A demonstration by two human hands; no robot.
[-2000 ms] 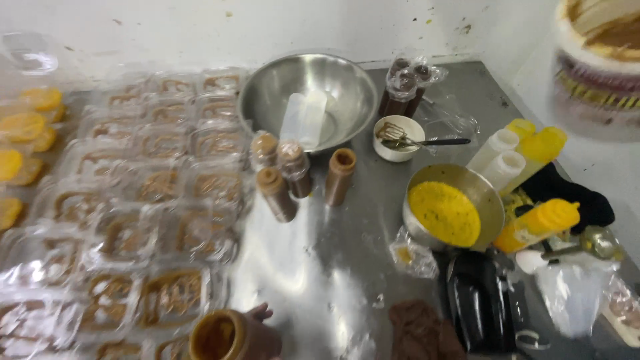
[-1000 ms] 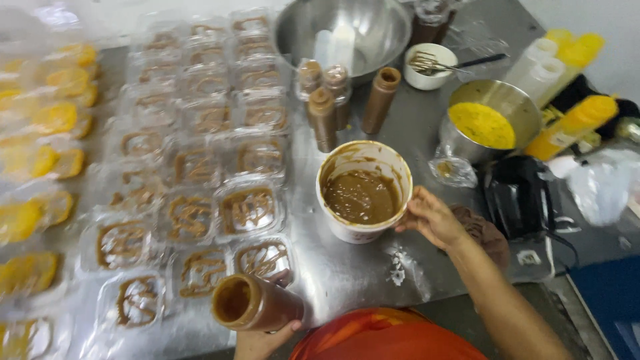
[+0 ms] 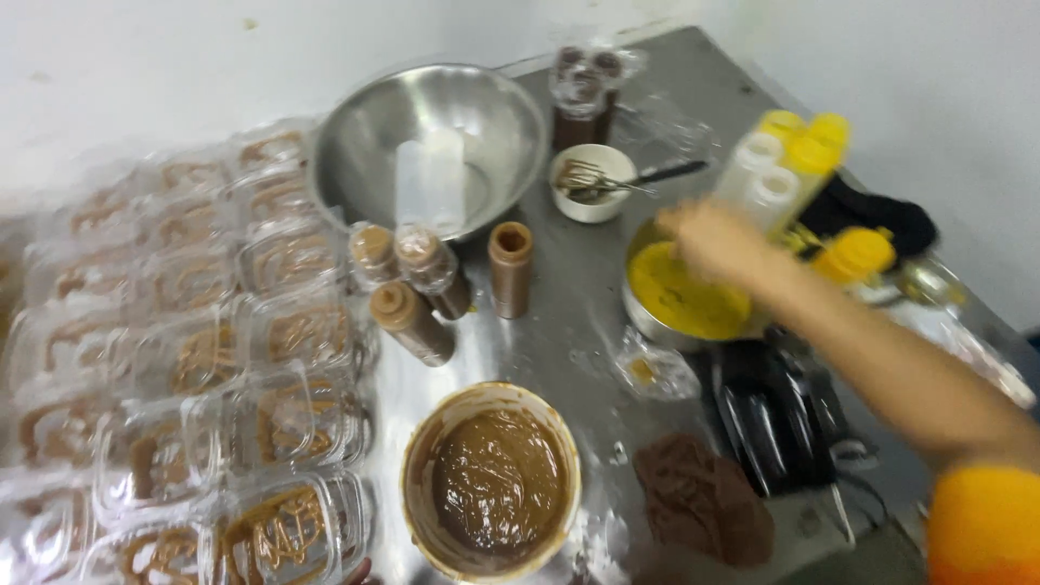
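Note:
My right hand [image 3: 707, 240], blurred, is over the rim of a steel bowl of yellow mixture [image 3: 689, 292]; whether it holds anything cannot be told. Only a fingertip of my left hand [image 3: 358, 572] shows at the bottom edge, beside the clear plastic containers with brown sauce [image 3: 284, 528]. A white tub of brown sauce [image 3: 500, 479] stands at the front of the steel table. Behind it are an uncapped brown squeeze bottle [image 3: 511, 272] and several more brown bottles [image 3: 413, 323]. Near my right hand stand clear and yellow squeeze bottles [image 3: 772, 175].
A large steel bowl [image 3: 349, 138] holds translucent bottles. A white bowl [image 3: 591, 213] with a whisk stands beside dark bottles under plastic wrap [image 3: 582, 106]. A black appliance [image 3: 772, 422], a brown cloth [image 3: 703, 500] and an orange-yellow bottle [image 3: 853, 256] lie to the right.
My right hand has left the tub's rim and moved up and right to the yellow mixture's bowl. The brown bottle in my left hand a second ago is out of view.

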